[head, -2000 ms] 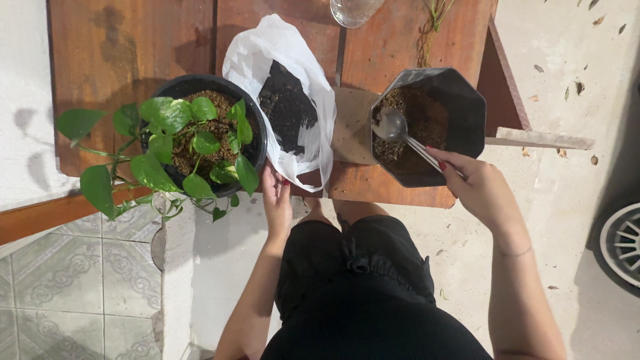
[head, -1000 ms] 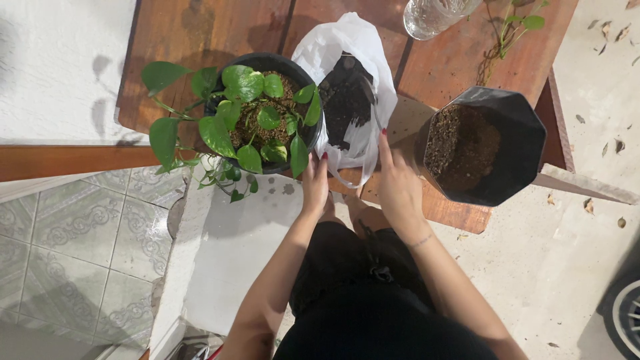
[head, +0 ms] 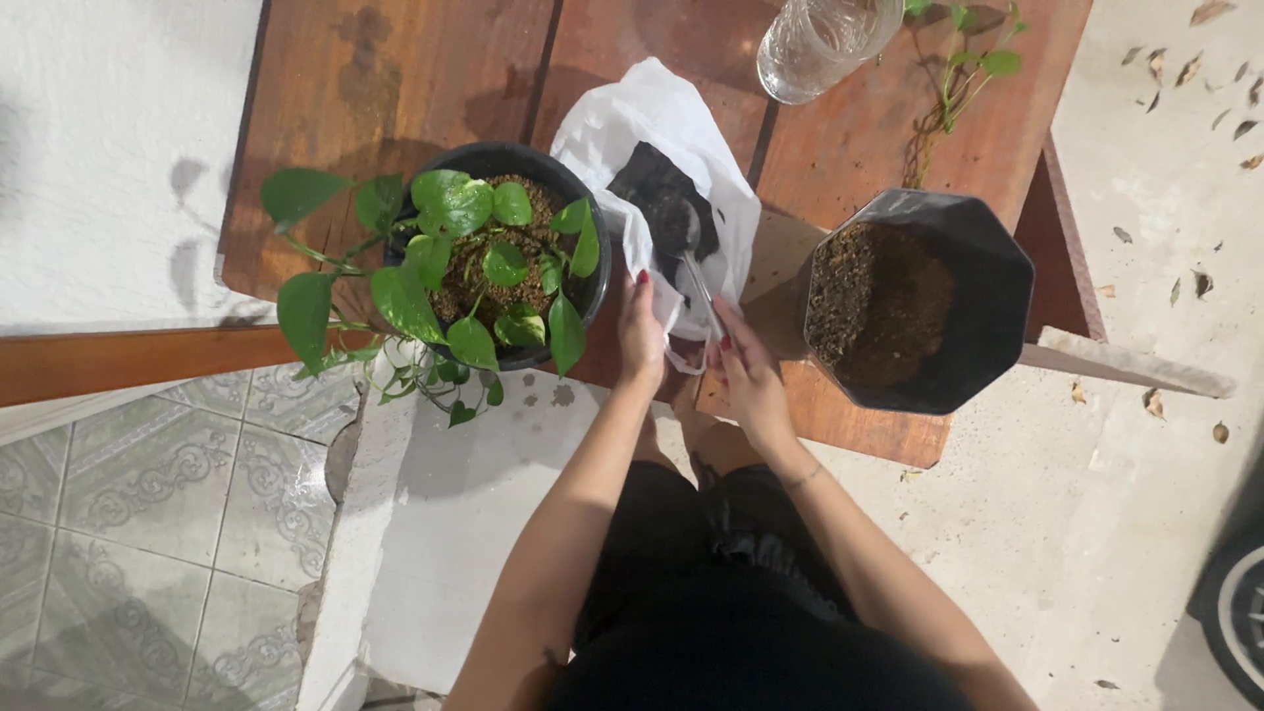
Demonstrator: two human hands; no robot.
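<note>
A white plastic bag (head: 726,163) of dark soil (head: 657,183) stands open on the wooden table. My left hand (head: 640,331) grips the near left edge of the bag. In my right hand (head: 752,380) is the handle of a metal spoon (head: 694,267), its bowl down in the dark soil. Left of the bag, a round black pot (head: 595,286) holds a leafy pothos plant (head: 405,296) in brown, grainy soil. To the right, an eight-sided black pot (head: 987,296) is partly filled with brown soil (head: 879,306), heaped along its left side.
A clear glass vessel (head: 815,49) stands at the table's far side. Near it lie plant cuttings with roots (head: 943,104). The wooden table (head: 415,89) ends just in front of my legs. A wheel (head: 1239,602) shows at the lower right, and dry leaves dot the floor.
Two seconds ago my right hand held the spoon in the eight-sided pot; it has moved left to the bag, and the spoon's bowl is now in the dark soil. The view has shifted.
</note>
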